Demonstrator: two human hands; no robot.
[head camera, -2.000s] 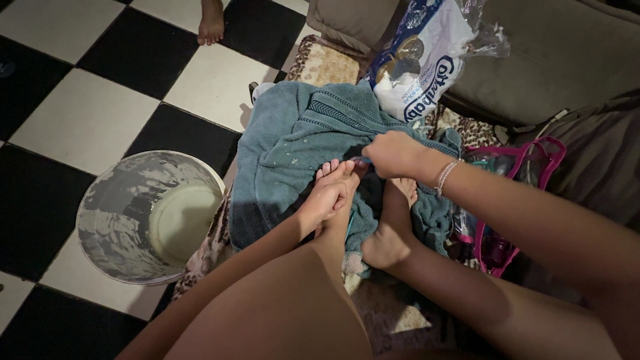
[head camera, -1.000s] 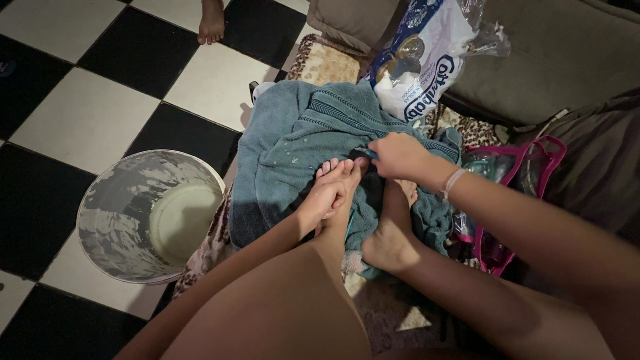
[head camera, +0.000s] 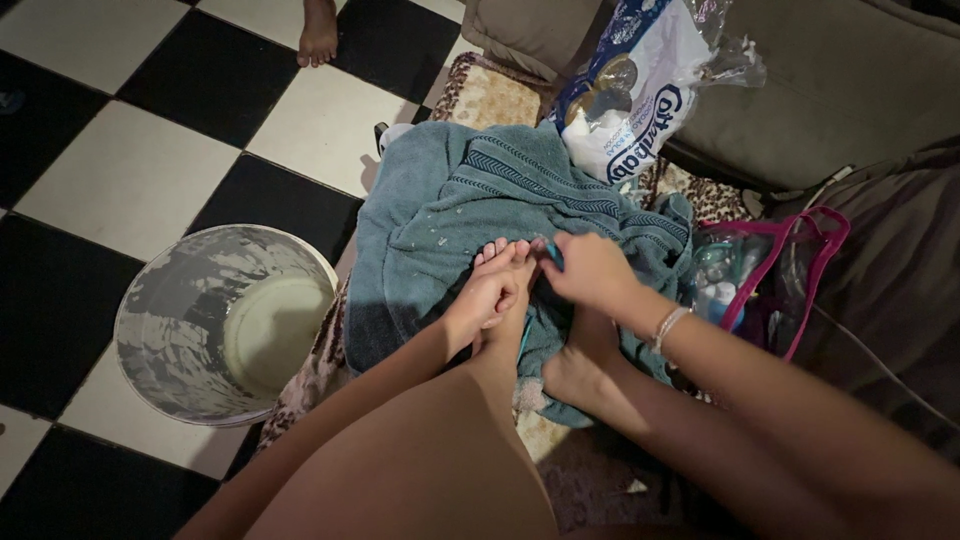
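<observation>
A bare foot (head camera: 516, 289) rests on a blue-green towel (head camera: 420, 225). Around its upper side, just behind the toes, my left hand (head camera: 487, 300) is closed. My right hand (head camera: 592, 274) pinches a small tool with a blue handle (head camera: 555, 256), its tip by the big toe; what kind of tool it is cannot be told. A beaded bracelet is on the right wrist. The other foot (head camera: 581, 367) lies on the towel under and behind my right hand, its toes hidden. Small pale bits are scattered on the towel. A thin turquoise stick (head camera: 524, 336) shows beside the held foot.
A grey bucket (head camera: 161, 330) with cloudy liquid stands on the checkered floor at left. A Cottonbaby cotton bag (head camera: 637, 112) lies beyond the towel. At right, a clear pouch with pink trim (head camera: 795, 300) holds small items near a cable. Another person's bare foot (head camera: 318, 41) is at top.
My right hand has shifted slightly about the big toe, and the tool's blue handle shows at a changed angle. My left hand keeps its hold on the foot.
</observation>
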